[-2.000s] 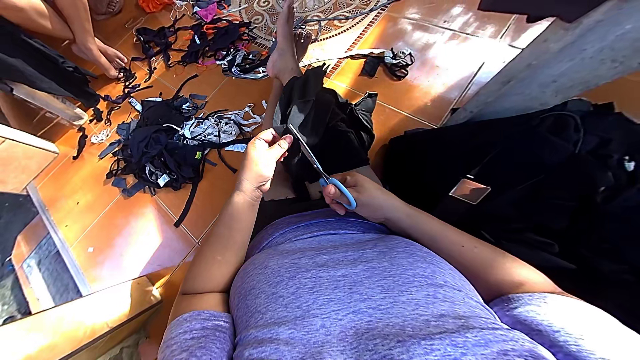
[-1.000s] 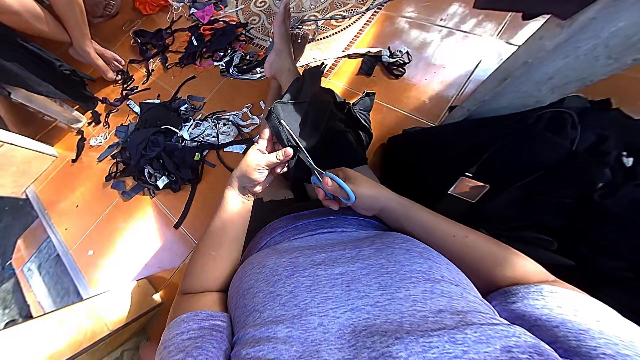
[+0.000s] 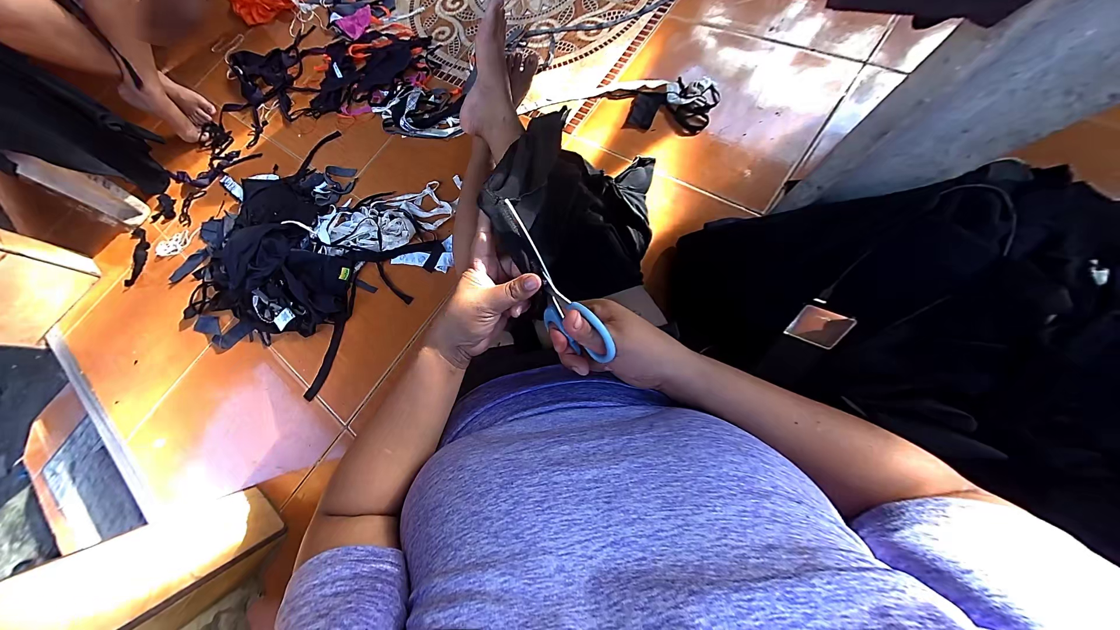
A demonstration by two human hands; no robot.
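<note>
My right hand grips a pair of scissors by the light blue handles, with a finger through a loop. The metal blades point up and left, lying against black fabric that is spread over my lap. My left hand is beside the blades, thumb extended toward them, its fingers at the left edge of the fabric and partly hidden. Whether those fingers pinch the cloth is not clear. Across the floor to the left lies a heap of dark and grey fabric strips, some with small tags.
A large pile of black cloth lies on my right, beside a pale wall. More scraps are near a round patterned floor inlay. Another person's foot rests at upper left. A ledge stands at lower left.
Around two seconds ago my left hand held fabric up by the blade tips; it is now lower, closer to the scissors' pivot. The scissors remain in my right hand.
</note>
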